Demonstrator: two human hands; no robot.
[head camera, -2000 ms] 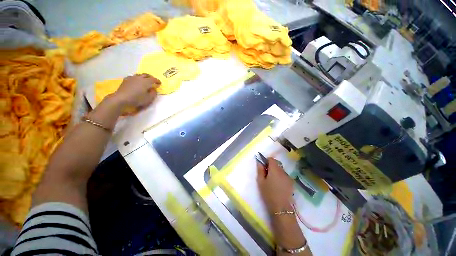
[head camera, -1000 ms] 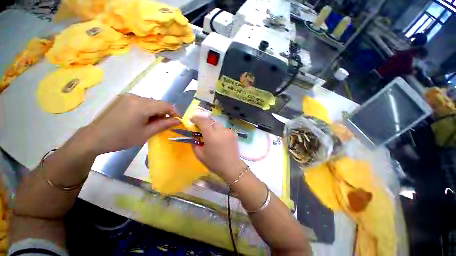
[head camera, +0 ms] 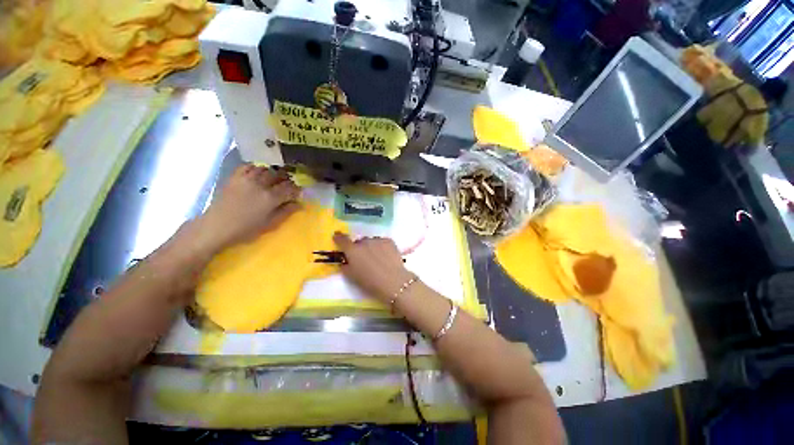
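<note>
A yellow fabric panel [head camera: 257, 276] lies flat on the machine plate, left of the clamp foot [head camera: 364, 207]. My left hand [head camera: 252, 198] rests on the panel's upper edge; its fingertips are partly hidden near the machine head. My right hand [head camera: 370, 261] holds thread snips [head camera: 330, 257], blades pointing left, with its fingers on the panel's right edge. The clamp foot is a small grey-green frame with a dark strip in its centre. The placement template [head camera: 435, 269], white with a pink curve, lies partly under my right hand.
The machine head [head camera: 335, 87] stands directly ahead. A clear bag of labels [head camera: 484, 200] stands right of it, beside loose yellow pieces [head camera: 601, 287] and a tablet-like screen [head camera: 629, 104]. Finished panels [head camera: 131, 43] are piled at upper left. A dark red cord [head camera: 412, 374] hangs near my right forearm.
The view has turned right. The panel, held up and bunched between both hands one second ago, now lies spread on the plate. My left hand has moved to its upper edge.
</note>
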